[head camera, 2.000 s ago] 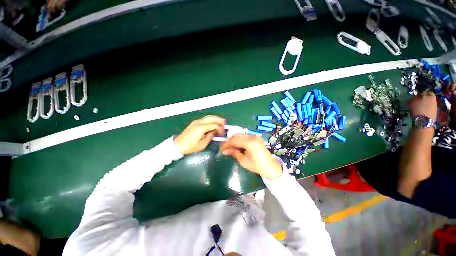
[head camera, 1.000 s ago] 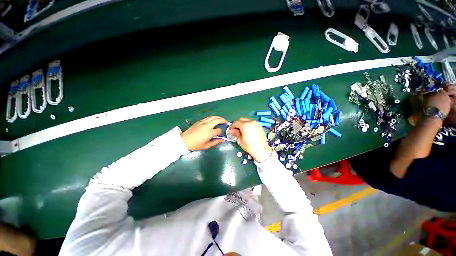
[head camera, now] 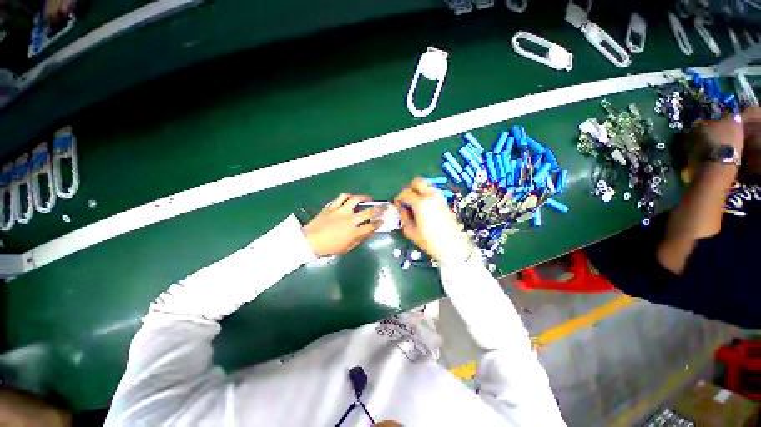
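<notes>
My left hand (head camera: pixel 340 227) holds a white housing (head camera: pixel 389 218) over the green bench, its fingers on the left part of it. Most of the housing is hidden by my hands. My right hand (head camera: pixel 424 218) is at the housing's right end with bent fingers; whether it pinches a small part is too blurred to tell. Just right of my right hand lies a heap of blue battery cells (head camera: pixel 506 167) with circuit boards (head camera: pixel 499 207) and dark wires. Small white round parts (head camera: pixel 407 257) lie on the bench below my right hand.
A white strip (head camera: pixel 334 160) divides the bench from the green belt (head camera: pixel 250 100). Filled housings (head camera: pixel 65 171) stand in a row at left; an empty-looking housing (head camera: pixel 428 82) lies ahead. A second parts heap (head camera: pixel 622 150) and a neighbouring worker's arm (head camera: pixel 705 196) are at right.
My hands stay together at the housing; my right fingers have shifted over its right end. The housings on the belt appear farther left. The neighbour's arm has moved.
</notes>
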